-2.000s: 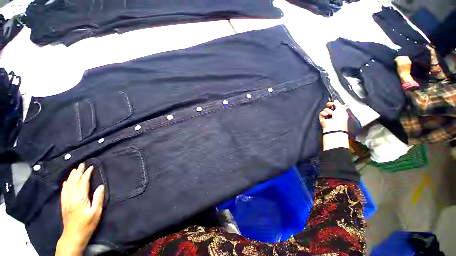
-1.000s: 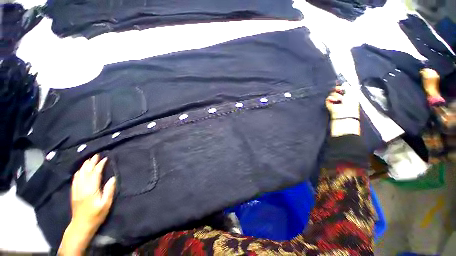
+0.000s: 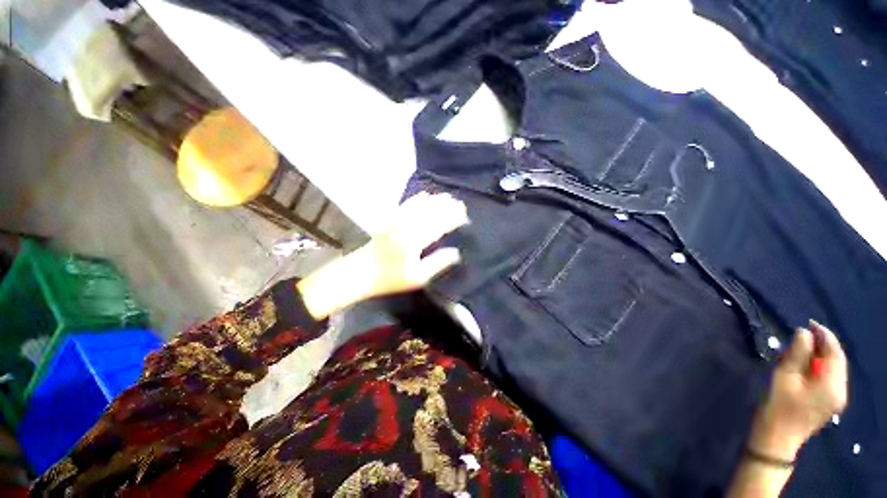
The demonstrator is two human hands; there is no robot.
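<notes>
A dark denim dress (image 3: 622, 292) lies on the white table, its collar (image 3: 467, 156) towards me. The front placket (image 3: 622, 206) is wavy and partly lifted, with pale buttons along it. A pale-stitched chest pocket (image 3: 588, 292) lies below it. My left hand (image 3: 418, 248) rests at the shoulder edge beside the collar, thumb apart from the fingers; overexposure blurs its fingertips. My right hand (image 3: 805, 389) is beside the lower placket, fingers curled round a small red thing (image 3: 819, 367), possibly thread snips, mostly hidden.
Another dark garment (image 3: 340, 34) lies across the table's far side. A round wooden stool (image 3: 227, 158) stands left of the white table (image 3: 282, 88). Green (image 3: 83, 292) and blue (image 3: 73, 379) crates are at lower left. Part of a blue bin (image 3: 584, 472) shows below the dress.
The view has swung left to the collar end. My left hand has gone from the pocket area to the shoulder edge. My right hand has left the hem end; the placket is now wavy and lifted.
</notes>
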